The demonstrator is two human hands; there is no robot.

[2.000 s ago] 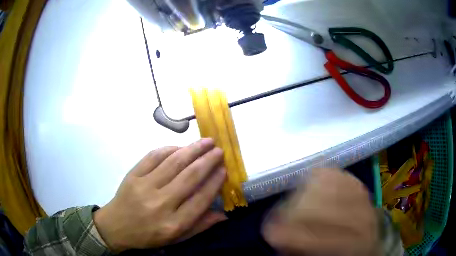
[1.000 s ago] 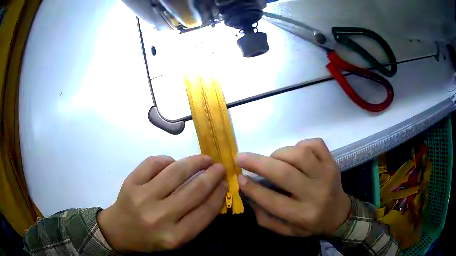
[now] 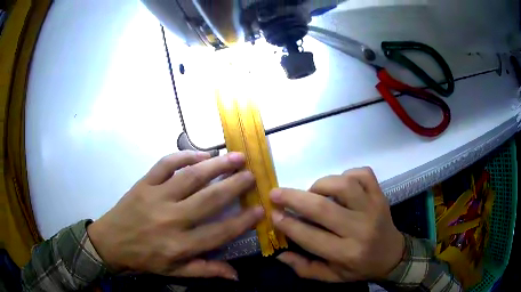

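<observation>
A yellow zipper (image 3: 249, 140) lies flat on the white machine table, running from the glare under the machine head down past the table's front edge. Its slider end is at the bottom, near my fingers. My left hand (image 3: 183, 214) lies on the table with its fingertips on the zipper's left side. My right hand (image 3: 343, 222) touches the zipper's right edge with thumb and fingertips near its lower end. The zipper's far end is lost in the bright light.
The machine head (image 3: 274, 23) hangs over the top centre. Scissors (image 3: 414, 105) with red and dark green handles lie at right. A green basket (image 3: 505, 228) of scraps sits below the table at right. Mustard cloth (image 3: 14, 142) runs down the left side.
My right hand, blurred and away from the zipper two seconds ago, is now at its right edge. My left fingers have moved up and spread across the tape since one second ago.
</observation>
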